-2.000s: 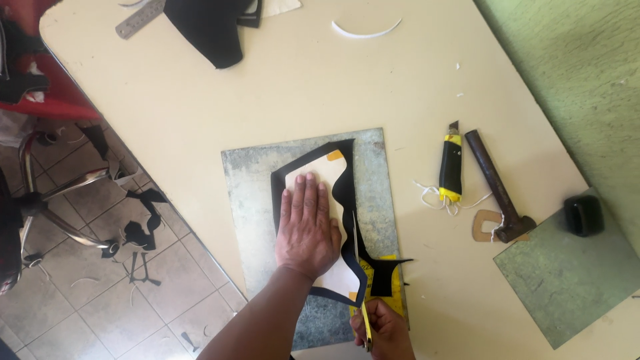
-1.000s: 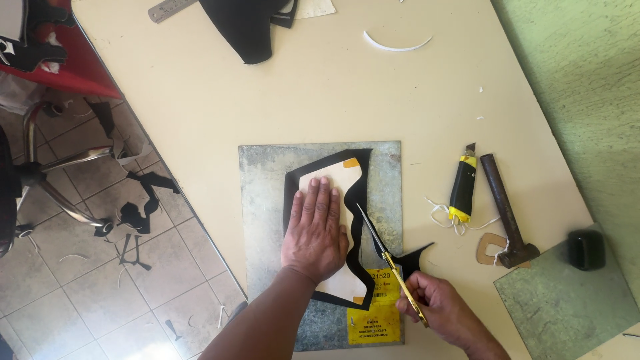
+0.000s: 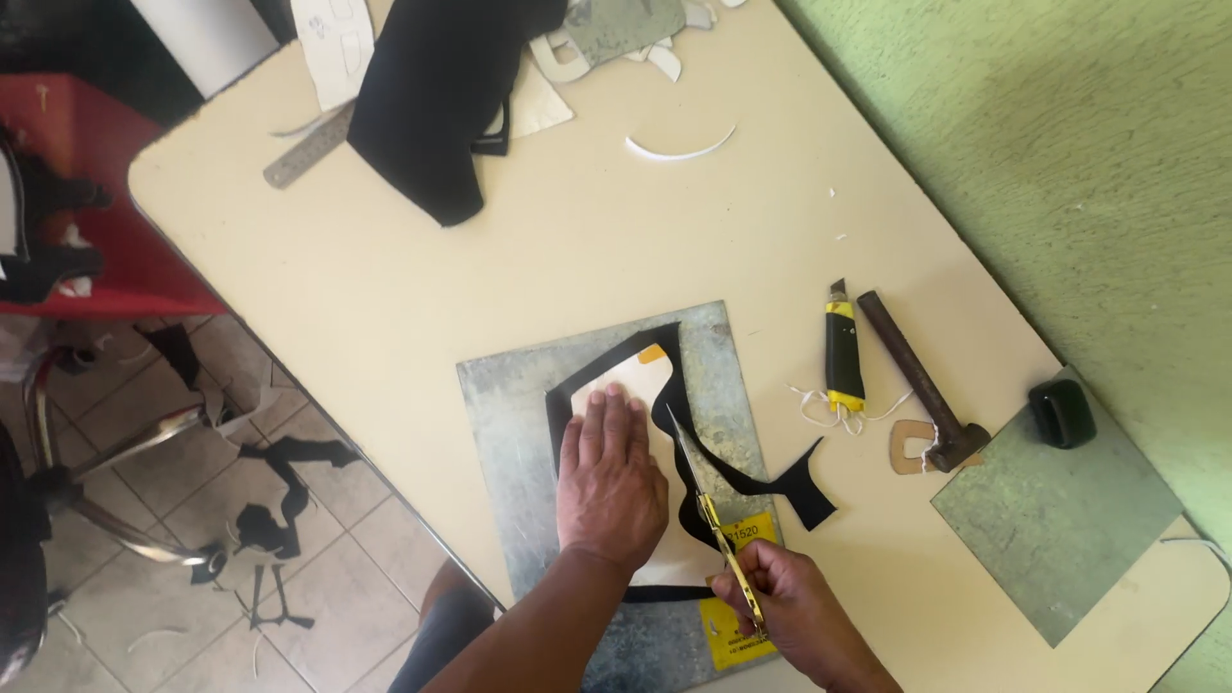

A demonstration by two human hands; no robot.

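My left hand (image 3: 614, 476) lies flat, pressing a pale pattern piece (image 3: 640, 377) with orange tape at its top corner onto black material (image 3: 616, 356). Under both is a grey metal plate (image 3: 500, 452). My right hand (image 3: 784, 606) grips gold-handled scissors (image 3: 720, 534), their blades pointing up and left along the wavy right edge of the pattern. A black strip (image 3: 807, 486) curves away to the right of the blades, its wider end past the plate. A yellow label with writing (image 3: 736, 645) lies on the plate beside my right hand, partly hidden.
Right of the plate lie a yellow-and-black utility knife (image 3: 843, 356), a hammer (image 3: 914, 371), a tan loop-shaped piece (image 3: 908, 448) and a glass-like sheet (image 3: 1059, 539) bearing a black object (image 3: 1062, 414). Further up are black material (image 3: 433, 106), a steel ruler (image 3: 308, 149) and a white strip (image 3: 681, 154).
The scissors have moved up from the lower edge of the pattern to its wavy right side. The black strip there has come away further to the right. My left hand stays on the pattern.
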